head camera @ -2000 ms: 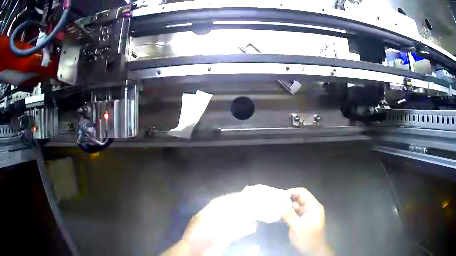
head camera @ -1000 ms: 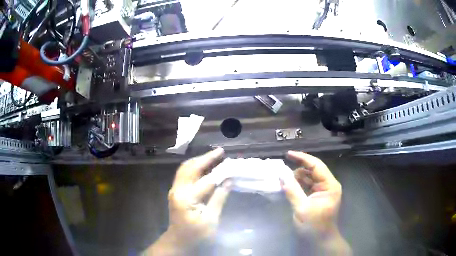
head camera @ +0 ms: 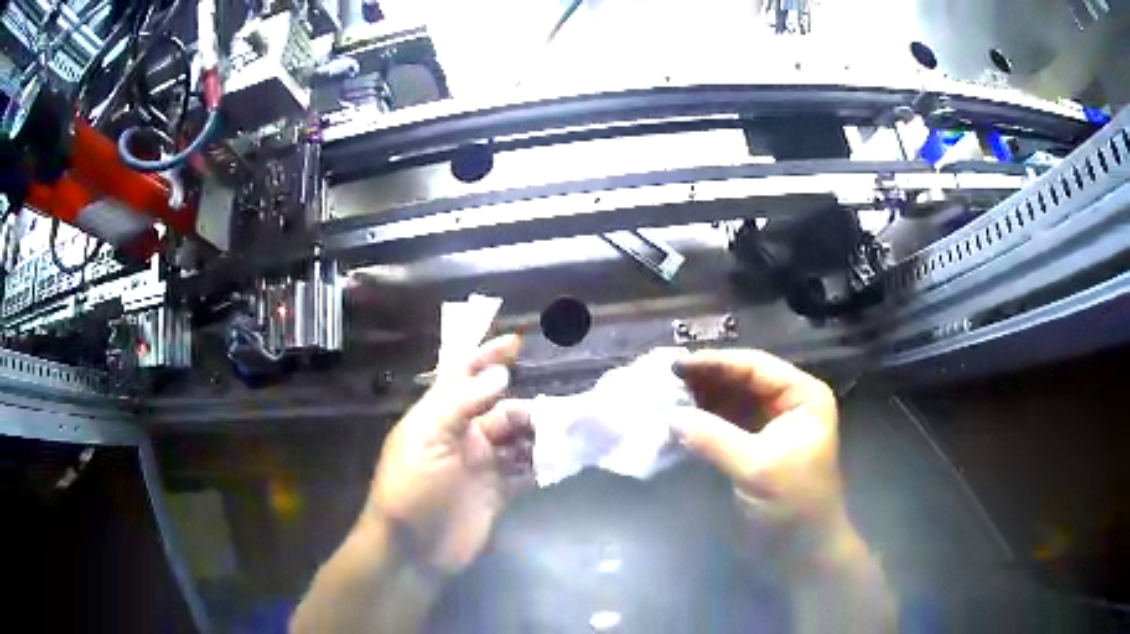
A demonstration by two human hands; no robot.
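Observation:
A white crumpled wipe (head camera: 610,424) is held up between my two bare hands, in front of the machine ledge. My right hand (head camera: 775,434) pinches its right end between thumb and fingers. My left hand (head camera: 449,464) is at its left end, with the fingertips touching the wipe; the thumb and fingers are partly spread. A second white strip (head camera: 466,325) lies on the metal baseplate behind my left hand, its lower part hidden by the fingers.
Long conveyor rails (head camera: 558,208) cross behind. An orange-red unit (head camera: 105,192) with a grey cable loop stands at upper left, above silver blocks (head camera: 304,315) with a red light. Black cables (head camera: 818,260) and a slotted grey duct (head camera: 1029,217) are at right.
Both hands first rose toward the ledge with the wipe. Since then the wipe has changed from a folded band to a crumpled, uneven shape, and my left hand has shifted left. The view has tilted.

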